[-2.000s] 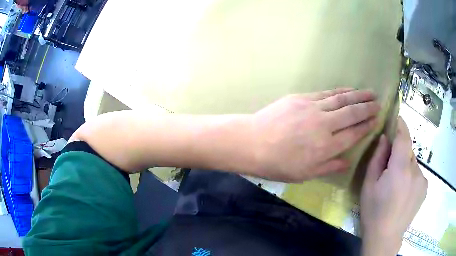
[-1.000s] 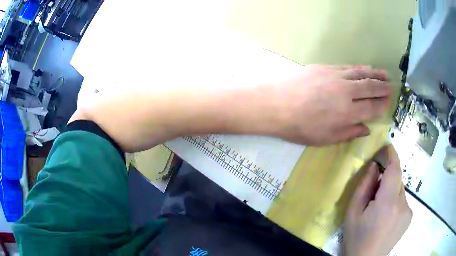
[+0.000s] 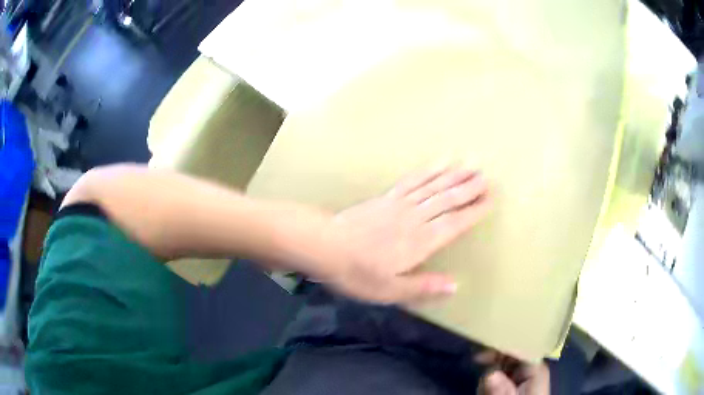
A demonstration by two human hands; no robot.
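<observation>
A large beige panel [image 3: 509, 154] lies across the table, with a yellow strip [image 3: 614, 173] along its right border. My left hand [image 3: 409, 235] rests flat on the panel, palm down, fingers slightly spread and gripping nothing; it is a little blurred. My right hand [image 3: 516, 378] is at the bottom edge of the picture, just below the panel's near corner. It is small, dark and partly cut off, so its grip cannot be told. The needle area is blurred.
The white machine bed [image 3: 637, 297] is at the right, with blurred dark machine parts [image 3: 675, 193] beyond. A beige piece [image 3: 208, 131] hangs at the table's left. A blue bin [image 3: 14, 177] stands at the far left.
The panel's right part has come toward me, covering the ruler scale. My left hand has moved left and down across the picture. My right hand has dropped from beside the machine to the bottom edge.
</observation>
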